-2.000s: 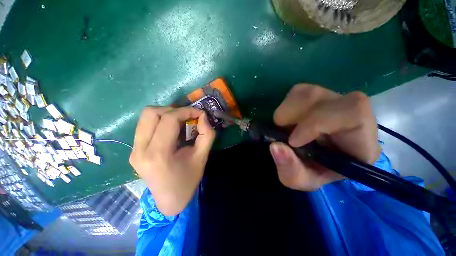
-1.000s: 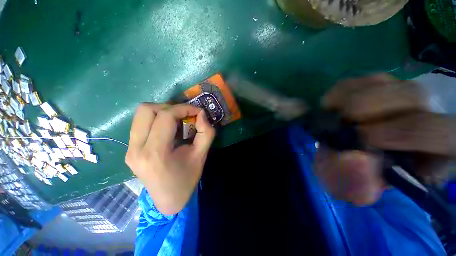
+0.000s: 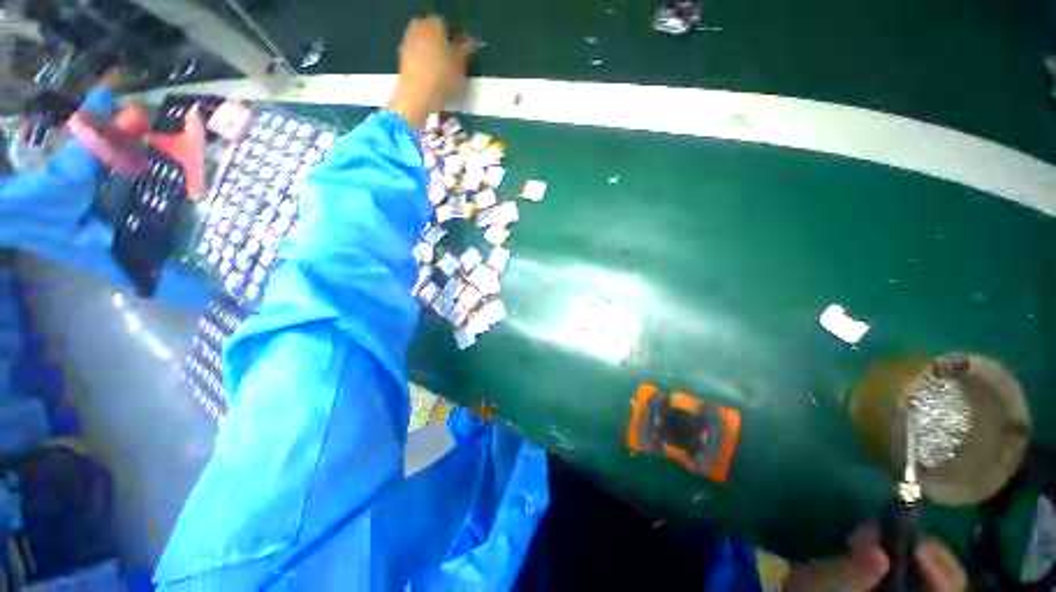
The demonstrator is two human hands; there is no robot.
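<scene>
My right hand [image 3: 874, 567], cut off by the bottom edge, holds the soldering iron [image 3: 907, 509]. The iron's tip is at the silver metal wool [image 3: 938, 419] in the round tan tip cleaner [image 3: 1003, 434]. The orange soldering fixture [image 3: 683, 430] lies on the green mat with its dark grey centre showing and no housing visible in it. My left hand [image 3: 435, 67] is stretched out at the top, by the white strip beyond the battery pile [image 3: 466, 249]. It is small and blurred; a dark spot shows at its fingers, and I cannot tell if it holds anything.
A tray [image 3: 261, 197] with rows of small units lies left of my left sleeve. Another worker's blue sleeve [image 3: 52, 202] and pinkish-red objects [image 3: 180, 150] are at the far left. A white notched piece [image 3: 843, 324] lies near the cleaner. The white strip [image 3: 695, 113] crosses the top.
The view has swung left. My left hand has left the fixture and reached far forward; the housing is gone from the fixture. My right hand has brought the iron to the tip cleaner.
</scene>
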